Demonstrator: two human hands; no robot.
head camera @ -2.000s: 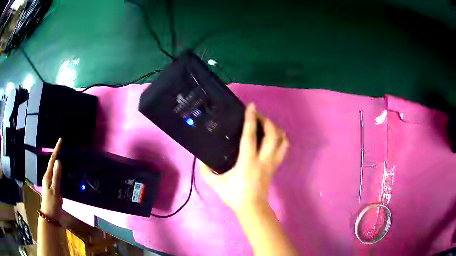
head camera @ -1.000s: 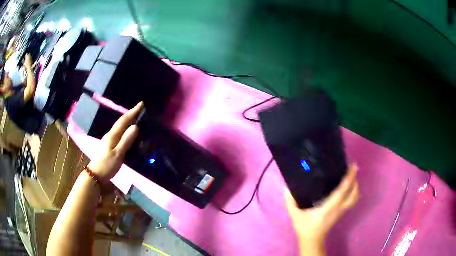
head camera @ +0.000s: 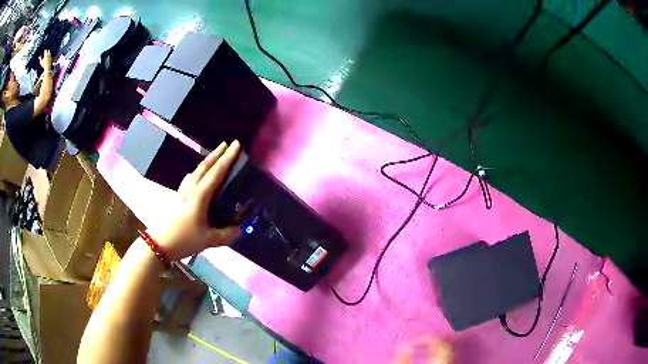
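Note:
A black speaker (head camera: 284, 234) lies on the pink sheet (head camera: 312, 142), rear panel up, with a blue light and a white label. My left hand (head camera: 188, 217) grips its left end, fingers over the far edge and thumb on the panel. A second speaker (head camera: 487, 284) sits on the sheet at the right, a plain dark grey side showing, untouched. My right hand (head camera: 426, 350) is blurred and cut off by the bottom edge, below the second speaker; its fingers cannot be made out. A thin black cable (head camera: 387, 245) loops from the first speaker's right end.
More speakers (head camera: 206, 85) stand grouped at the left, beside dark scalloped pieces (head camera: 96, 78). Loose leads (head camera: 483, 178) lie over the sheet's far edge and green bench (head camera: 398, 57). Cartons (head camera: 67, 206) stand at lower left. A person (head camera: 32, 114) is at far left.
The second speaker has moved right and now rests on the sheet, released by my right hand, which has drawn down to the frame's edge. My left hand has closed around the first speaker's end.

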